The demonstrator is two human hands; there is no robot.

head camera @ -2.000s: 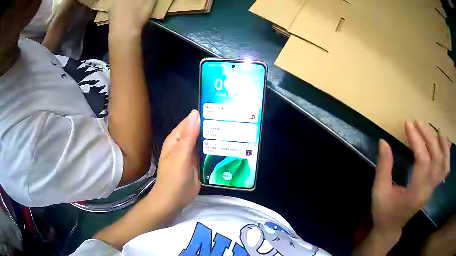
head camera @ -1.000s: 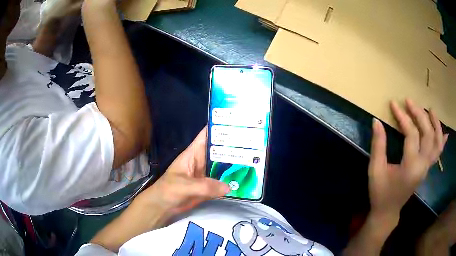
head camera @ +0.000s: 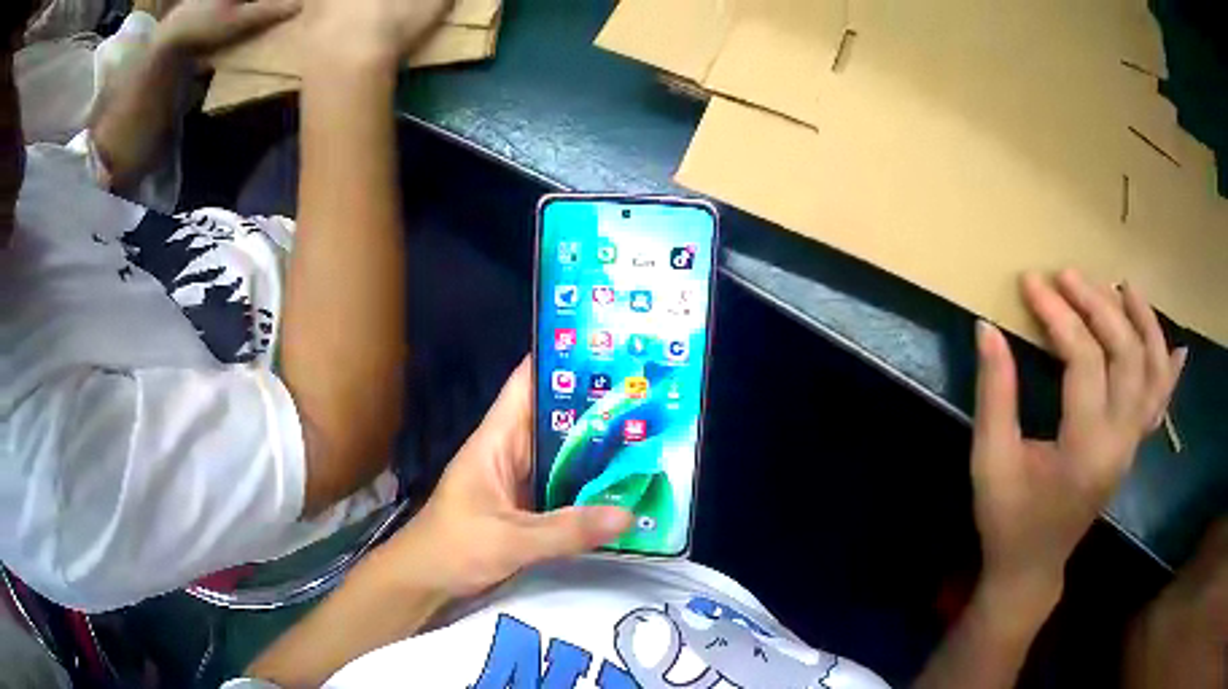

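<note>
A smartphone (head camera: 626,323) is upright in my left hand (head camera: 498,505), over my lap. Its lit screen shows rows of app icons on a blue-green background. My left thumb lies across the bottom of the screen. My right hand (head camera: 1064,417) is empty with fingers apart at the table's near edge, its fingertips at the near edge of a box blank (head camera: 970,175). The flat tan blank has short dark slots. More layered edges show beneath it at its left.
The dark green table (head camera: 539,101) has a curved near edge. A person in a white shirt (head camera: 148,444) sits close at the left, forearm over other tan cardboard blanks (head camera: 465,41). A thin tan sliver (head camera: 1172,433) lies right of my right hand. Part of an arm shows at the lower right.
The phone screen has gone from notifications to app icons. My left thumb has moved from the phone's side onto its lower screen. The neighbour's forearm has moved. The blanks sit further left in view.
</note>
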